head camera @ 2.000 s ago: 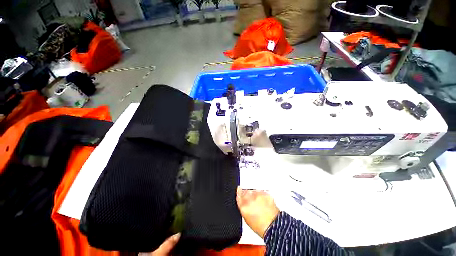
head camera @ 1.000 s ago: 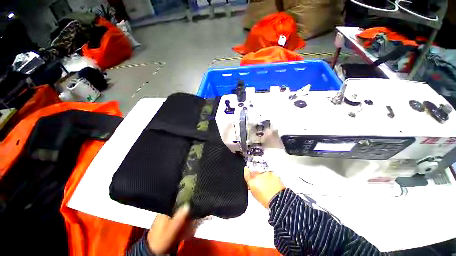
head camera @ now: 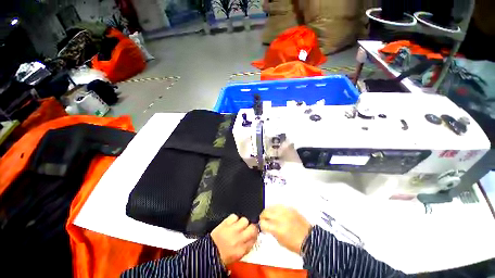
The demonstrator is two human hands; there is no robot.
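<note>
The black padded back panel (head camera: 166, 182) lies flat on the white table, left of the sewing machine (head camera: 347, 127). A camouflage strip (head camera: 205, 187) runs lengthwise along it and a plain black band (head camera: 196, 138) crosses it. Its right edge lies by the presser foot and needle (head camera: 267, 167). My left hand (head camera: 235, 239) and my right hand (head camera: 283, 225) meet at the panel's near right corner, with fingertips pinching its edge. The fingertips partly hide what they hold. Silver snips (head camera: 341, 227) lie on the table to the right of my right hand.
A stack of black pieces (head camera: 51, 179) lies on orange cloth (head camera: 89, 217) at the left. A blue crate (head camera: 287, 91) stands behind the machine. An orange bundle (head camera: 293, 48) and brown sacks (head camera: 336, 27) are farther back. Another table (head camera: 380, 65) stands at the back right.
My left hand has moved right to the panel's near right corner. My right hand has moved back from near the needle to the same corner. Earlier, the panel moved up and right onto the table.
</note>
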